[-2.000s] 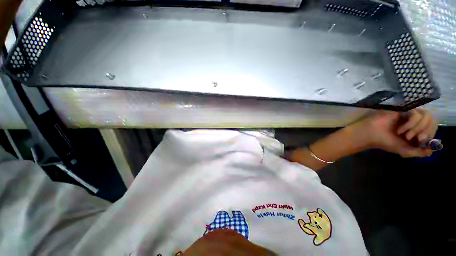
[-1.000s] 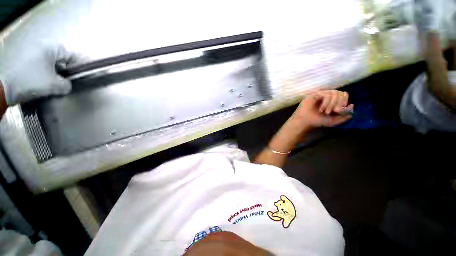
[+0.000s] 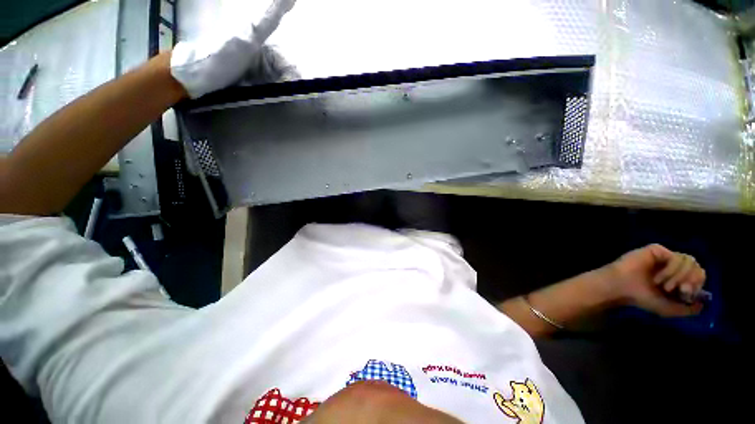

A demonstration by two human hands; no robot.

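Observation:
A long grey metal chassis [image 3: 372,145] with a black rear edge and perforated ends lies across the bench's front part. Small shiny fasteners dot its floor. My left hand [image 3: 228,62], in a white glove, lies at its rear left corner, one finger stretched away. Whether the other fingers grip the edge is unclear. My right hand [image 3: 662,281], bare with a thin bracelet, is low at the right, off the bench and away from the chassis. It is closed around a marker [image 3: 702,296]; only a small pale end shows.
Bubble wrap [image 3: 670,124] covers the bench on the right. Another grey metal part with a black frame [image 3: 137,157] stands at the left. White sticks [image 3: 141,255] and a short white stub [image 3: 157,233] lie on the dark side table. A small dark object [image 3: 29,81] lies far left.
The view has shifted; the chassis and both hands now appear further right. The gloved hand's finger is now stretched out from the rear edge. The other person's arm is out of view.

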